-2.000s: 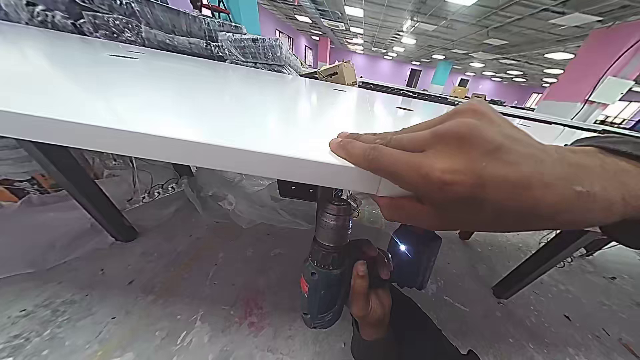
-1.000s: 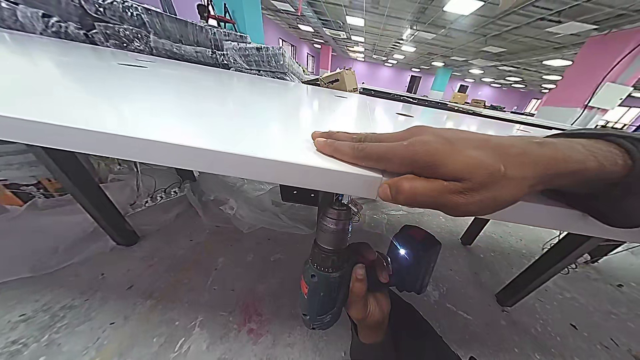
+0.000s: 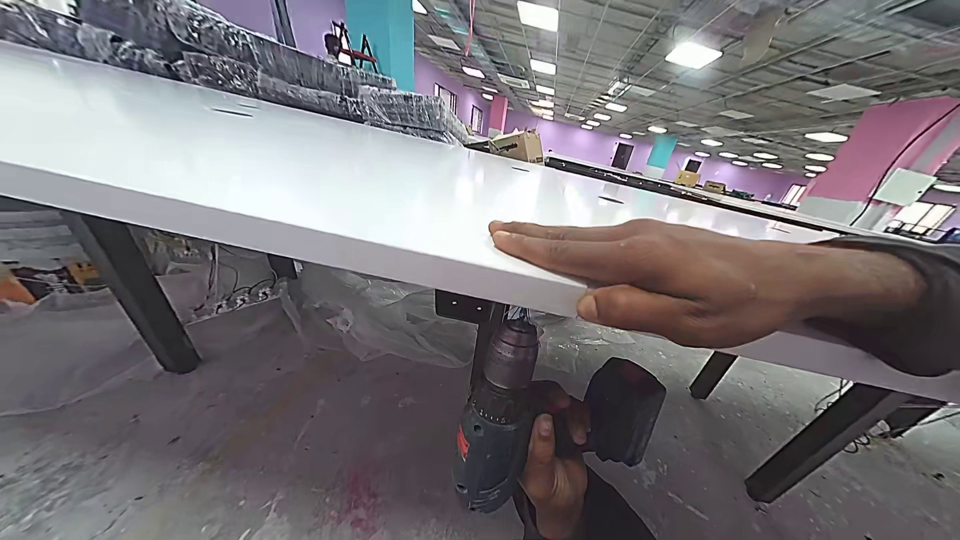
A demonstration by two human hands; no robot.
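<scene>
My left hand point(image 3: 555, 465) grips the handle of a cordless drill point(image 3: 495, 420) below a white tabletop point(image 3: 315, 187). The drill points upward, its battery to the right. Its chuck is close under the front edge, beside a dark metal bracket point(image 3: 461, 306) with small holes and a dark table leg. The bit's tip is hard to make out. Above, my right hand point(image 3: 660, 277) lies palm down on the tabletop, fingers extended to the left and thumb against the front edge.
Plastic-wrapped bundles point(image 3: 300, 82) line the tabletop's far side, near an open cardboard box point(image 3: 517, 146). Dark metal legs point(image 3: 139, 292) stand below. Clear plastic sheeting point(image 3: 375, 315) and cables point(image 3: 244, 289) lie on the stained floor. More tables and boxes stand farther back.
My right hand has flattened from an arched pose, and its thumb has come against the front edge. The drill's light, lit in both earlier frames, no longer shows. The drill stays below the edge.
</scene>
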